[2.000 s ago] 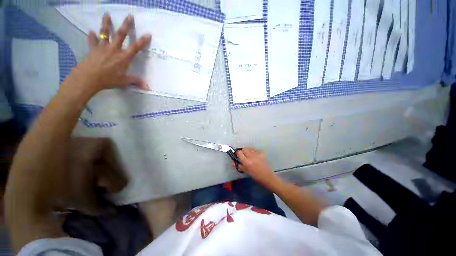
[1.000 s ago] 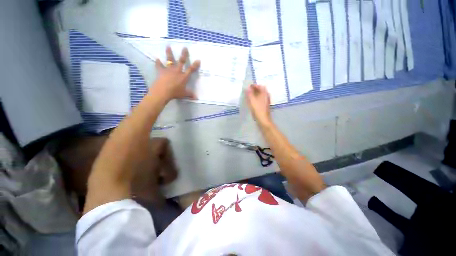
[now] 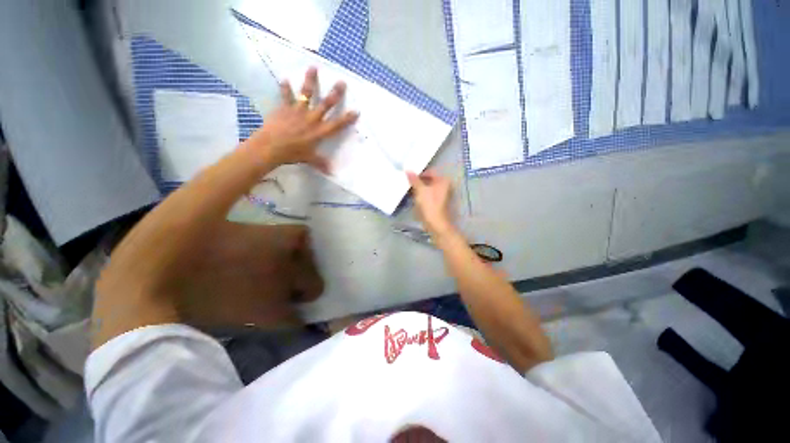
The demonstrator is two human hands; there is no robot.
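The large white paper pattern piece (image 3: 381, 130) lies slanted on the table, with blue checked fabric (image 3: 346, 39) showing along its upper edge. My left hand (image 3: 307, 121) lies flat on the paper, fingers spread, a ring on one finger. My right hand (image 3: 430, 195) pinches the pattern piece at its lower right edge. The fabric shears (image 3: 487, 252) lie on the table, partly hidden under my right forearm; a black handle loop shows to its right and blades to its left.
A small paper pattern (image 3: 197, 134) on checked fabric lies at left, beside a grey-white roll (image 3: 69, 130). Medium pattern pieces (image 3: 494, 112) and strip pattern pieces (image 3: 631, 69) lie at right. Narrow offcuts (image 3: 346, 206) lie below the large piece. Brown cloth (image 3: 251, 277) is at the near left.
The large pattern piece has turned clockwise, its right end now lower and nearer me. My right hand released the shears earlier and now holds the piece's edge.
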